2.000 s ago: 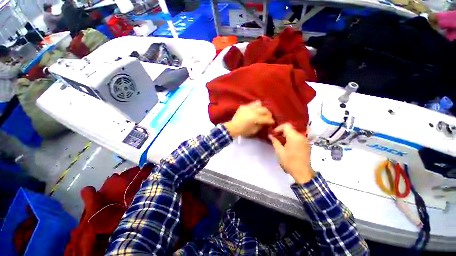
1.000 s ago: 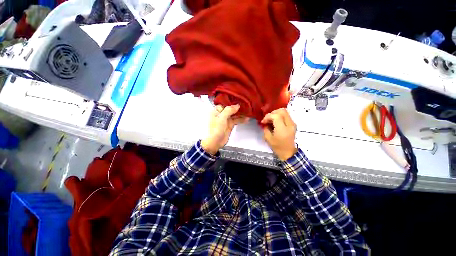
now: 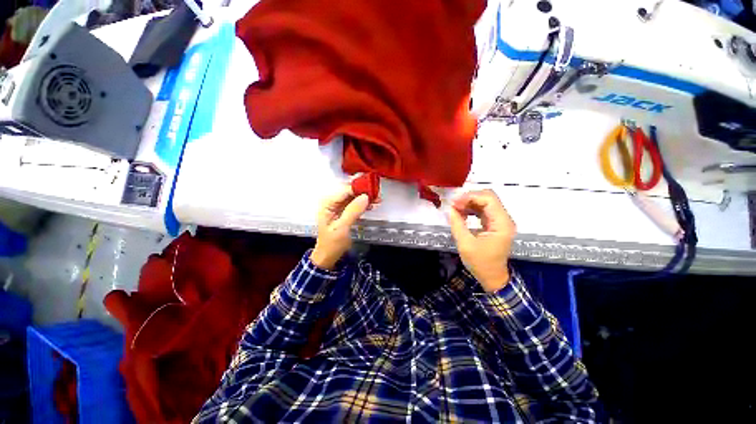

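Observation:
The red garment piece (image 3: 365,74) lies spread on the white table, left of the needle area, with a rolled opening at its near edge. My left hand (image 3: 339,219) pinches a small folded red part at that near edge. My right hand (image 3: 483,232) is just right of a small dark red tip of the piece, thumb and forefinger close together. Whether it holds a thread or the tip is too small to tell.
The sewing machine (image 3: 613,83) stands at the right. Scissors (image 3: 632,157) with yellow and red handles lie right of the needle. A neighbouring machine (image 3: 79,91) is at the left. A red bundle (image 3: 178,323) and a blue crate (image 3: 80,373) are at lower left.
The view has tilted down and shifted. Both hands have drawn nearer to the table's front edge. My right hand has moved off the cloth's edge, with a gap now between it and my left hand.

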